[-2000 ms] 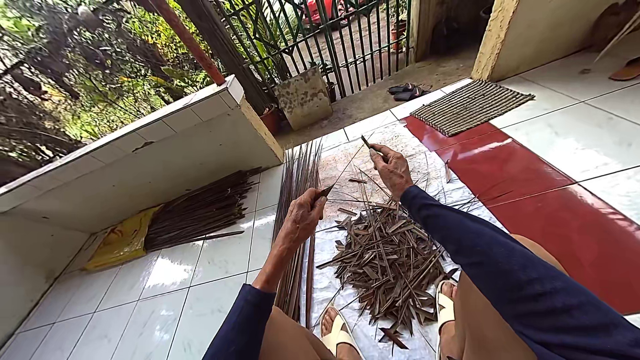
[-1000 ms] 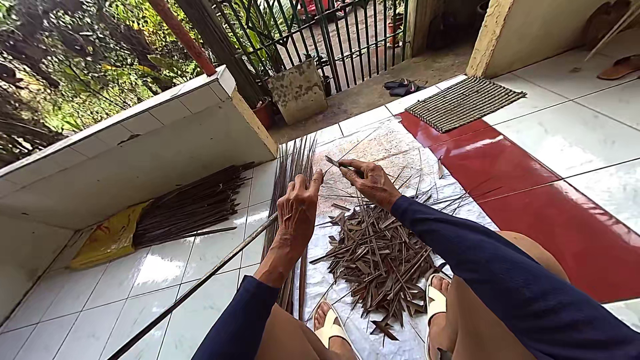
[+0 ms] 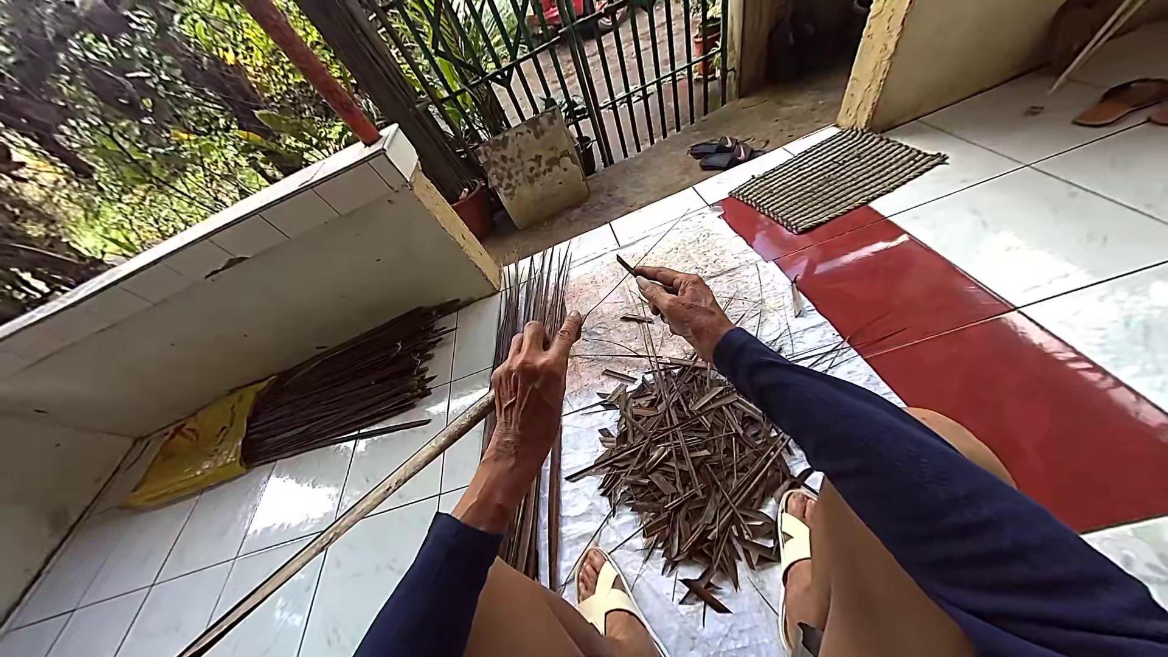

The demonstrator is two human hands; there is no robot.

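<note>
My left hand (image 3: 532, 383) grips a long dried palm leaf strip (image 3: 365, 506), which runs back to the lower left; its thin tip passes out beyond my fingers toward the upper right. My right hand (image 3: 683, 306) holds a small knife (image 3: 626, 265), its dark blade pointing up and left beside the thin tip. Below my hands, a pile of brown leaf scraps (image 3: 698, 465) lies on a white cloth (image 3: 584, 438). Long thin leaf strips (image 3: 532, 306) lie partly hidden under my left hand and forearm.
More dark leaf strips (image 3: 351, 388) lie on a yellow sack (image 3: 196, 452) along the low wall (image 3: 274, 283). A woven mat (image 3: 839, 180) lies ahead on the right, with dark sandals (image 3: 725, 152) beyond it. A metal gate (image 3: 611, 82) stands at the front.
Two seconds ago no long strip ran back from my left hand; one does now. Since one second ago, the strip's rear part has swung higher, and my hands have moved a little apart.
</note>
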